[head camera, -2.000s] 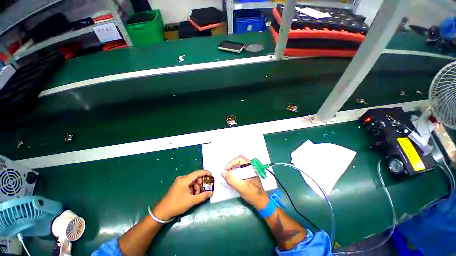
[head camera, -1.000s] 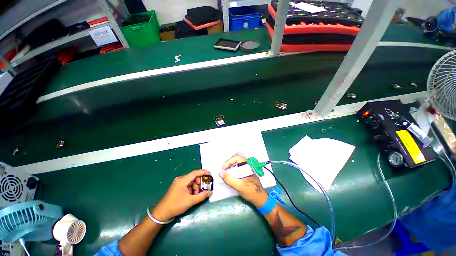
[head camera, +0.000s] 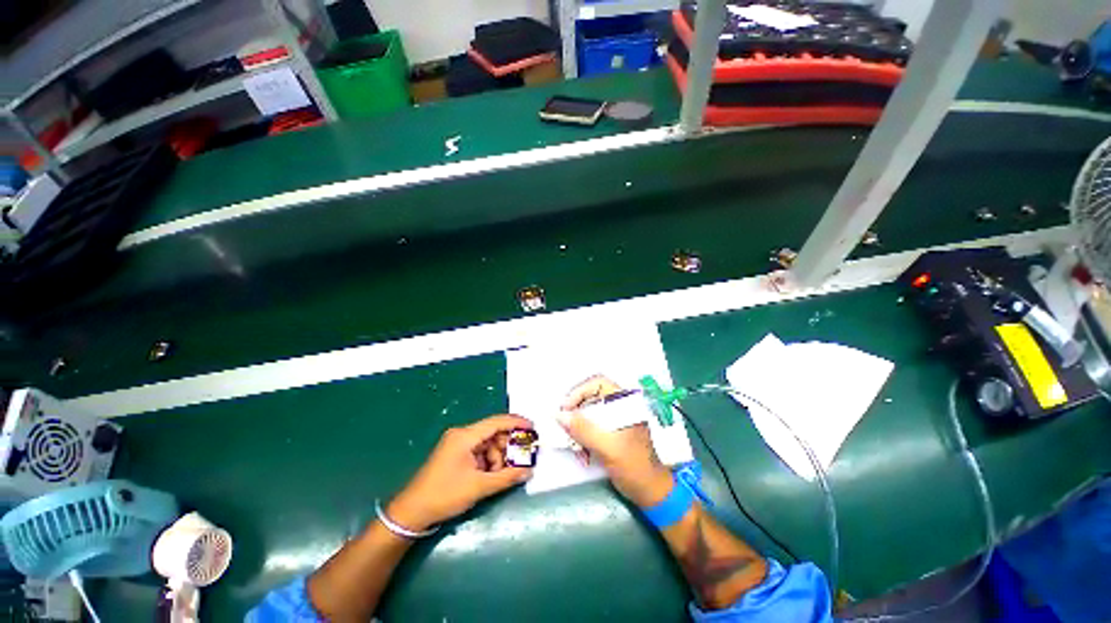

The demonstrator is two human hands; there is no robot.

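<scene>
My left hand [head camera: 469,469] grips a small dark electronic module [head camera: 521,448] with gold and white bits between thumb and fingers, over the left edge of the white paper sheets [head camera: 550,376]. My right hand [head camera: 615,436] holds a white glue syringe [head camera: 624,411] like a pen, over the paper. A green adapter head [head camera: 662,399] sits at its rear end, with a clear hose running right. The syringe's front end is near my right fingertips, apart from the module; its exact tip is hard to make out.
Modules [head camera: 531,298] lie spaced along the green conveyor belt [head camera: 366,274] behind a white rail [head camera: 305,363]. Loose white paper [head camera: 814,392] and a black controller [head camera: 993,341] are at right. A blue fan [head camera: 88,529] and small white fan [head camera: 193,551] are at left. A white post [head camera: 895,134] crosses the belt.
The camera view has shifted slightly. The modules on the belt have moved left relative to the rail and post. Both hands keep their grips, with the syringe and module still apart.
</scene>
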